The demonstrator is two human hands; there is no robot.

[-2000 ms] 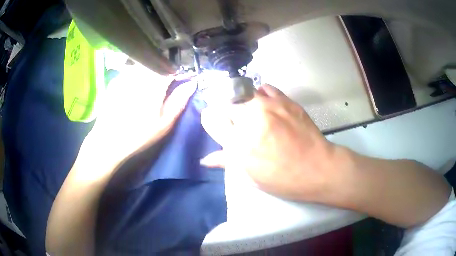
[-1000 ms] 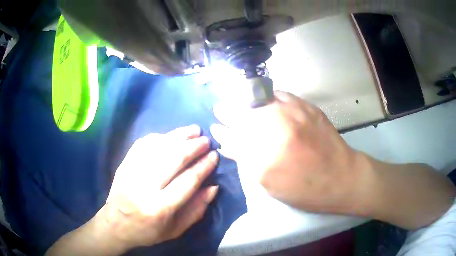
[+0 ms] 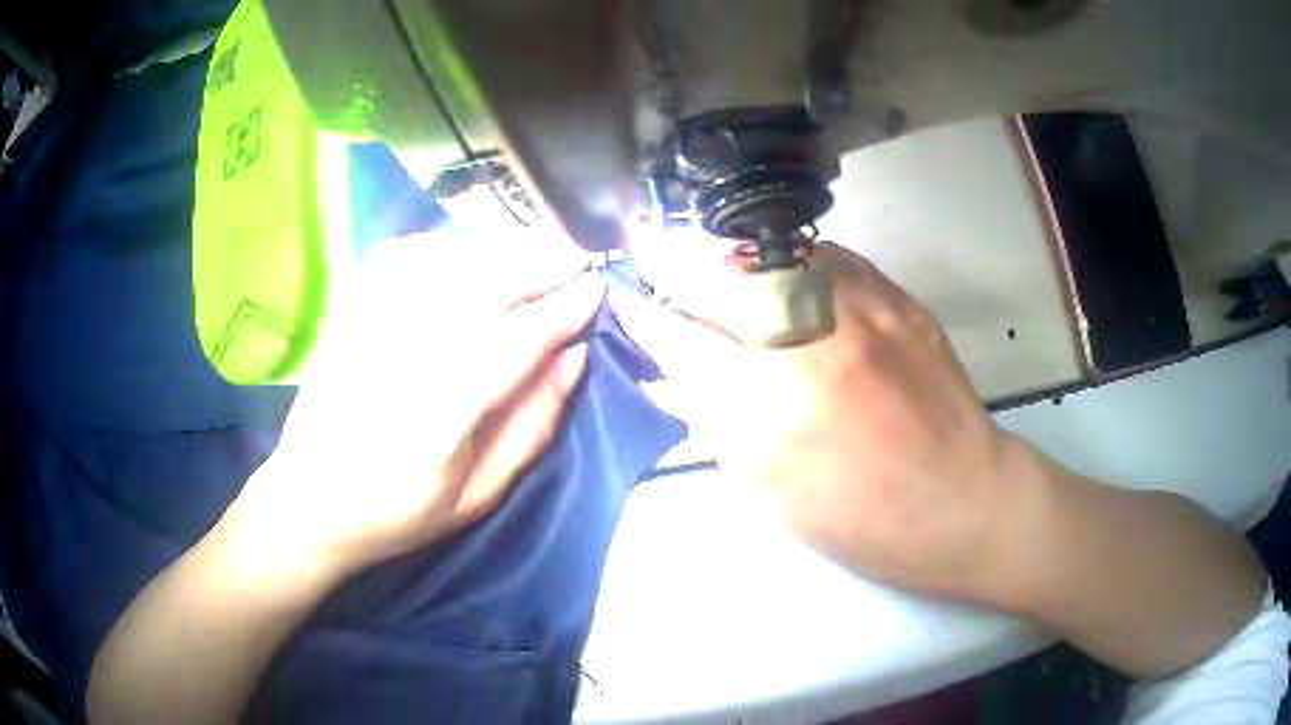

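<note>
A navy fabric panel [image 3: 482, 567] lies under my hands and drapes down over the table's front edge. My left hand [image 3: 439, 383] pinches the cloth just below the needle area, its fingertips washed out by glare. My right hand [image 3: 864, 425] is right of the needle, partly behind the pale tension knob [image 3: 787, 305]; its fingertips meet the cloth edge near the left fingertips. The sewing machine head [image 3: 552, 99] hangs above both hands. Glare hides the presser foot and needle tip.
A bright green plate [image 3: 258, 213] hangs left of the needle. A dark phone [image 3: 1111, 241] lies on the pale machine bed [image 3: 934, 227] at the right. A small dark object [image 3: 1254, 290] is at the far right. The white table [image 3: 750, 595] has a rounded front edge.
My left hand has moved up from flat on the cloth to pinching it near the needle. The cloth's right edge is now lifted and folded. The right hand has shifted slightly.
</note>
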